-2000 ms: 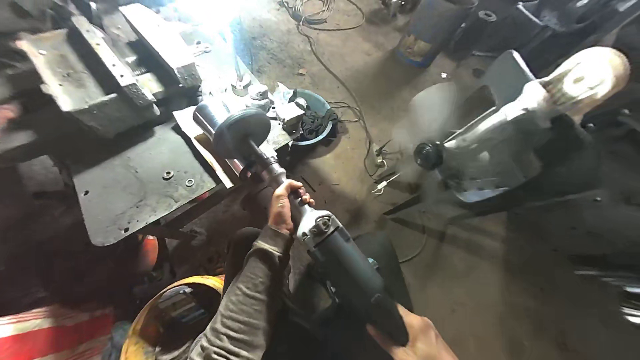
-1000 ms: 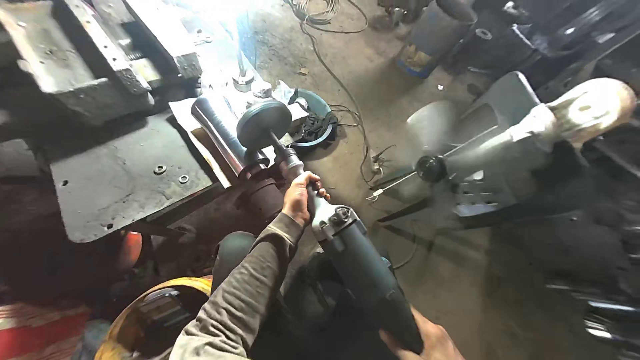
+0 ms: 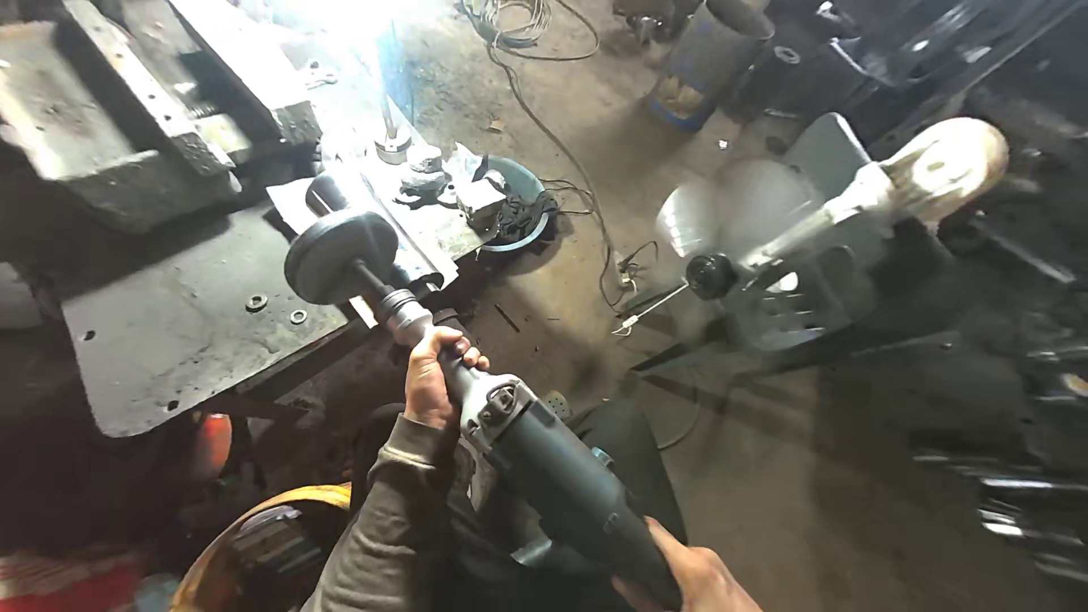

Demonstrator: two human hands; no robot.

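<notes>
A straight electric grinder (image 3: 561, 476) with a dark body runs diagonally from the bottom right toward the upper left. My left hand (image 3: 433, 378) is wrapped around its metal neck. At the bottom edge, my right hand (image 3: 693, 569) grips the rear of the body. A round grinding or polishing wheel (image 3: 340, 255) on the tool's shaft lies over a shiny metal cylinder (image 3: 327, 194) beside a pale sheet on the metal table. Whether wheel and cylinder touch is hidden. Two small metal rings, a washer (image 3: 256, 302) and another (image 3: 298, 316), lie on the tabletop.
Heavy metal blocks (image 3: 127, 191) stand on the metal table (image 3: 170, 357). A basin (image 3: 544, 229) with dark material sits past its edge. At right stands a fan (image 3: 712, 276); a cable (image 3: 552, 127) crosses the floor. A yellow-rimmed container (image 3: 255, 510) is low left, a bucket (image 3: 705, 64) farther back.
Across the frames the wheel shifts over the cylinder, from near its middle to its far end and back over it. Both hands keep their hold on the grinder.
</notes>
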